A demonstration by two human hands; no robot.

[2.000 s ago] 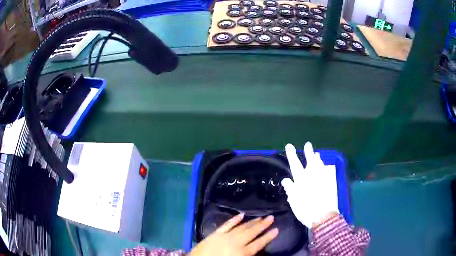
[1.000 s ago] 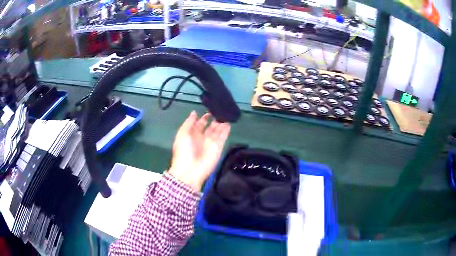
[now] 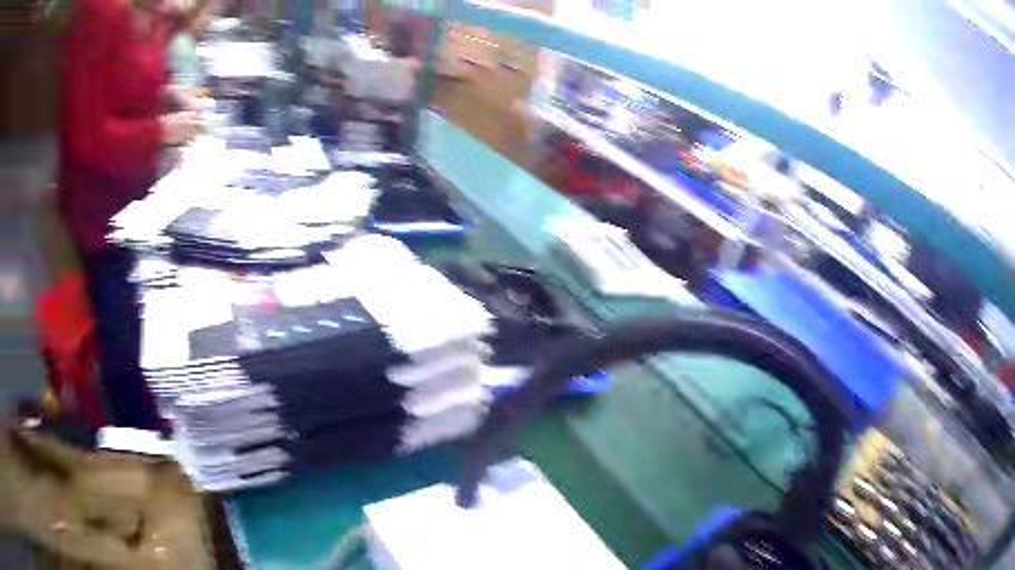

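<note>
Neither of my hands is in view. Nearest in front of me is a tall stack of printed sleeves [image 3: 334, 379], white with a black band, on the teal bench. A white box unit [image 3: 501, 529] is cut off by the bottom edge. Its thick black ribbed hose [image 3: 696, 328] arches to the right. Part of a blue tray [image 3: 696, 537] shows at the bottom edge, with something black beside the hose end. The picture is blurred.
A person in red [image 3: 111, 123] stands at the far left. More stacked sleeves [image 3: 267, 212] lie behind the near stack. A brown carton [image 3: 111, 507] is at lower left. Across the belt are a white slotted holder [image 3: 618, 262], blue sheets [image 3: 818, 340] and round discs [image 3: 902, 507].
The view has swung left and tilted. My bare left hand, raised near the hose before, is out of the picture. The blue tray has shifted to the bottom edge and is mostly cut off.
</note>
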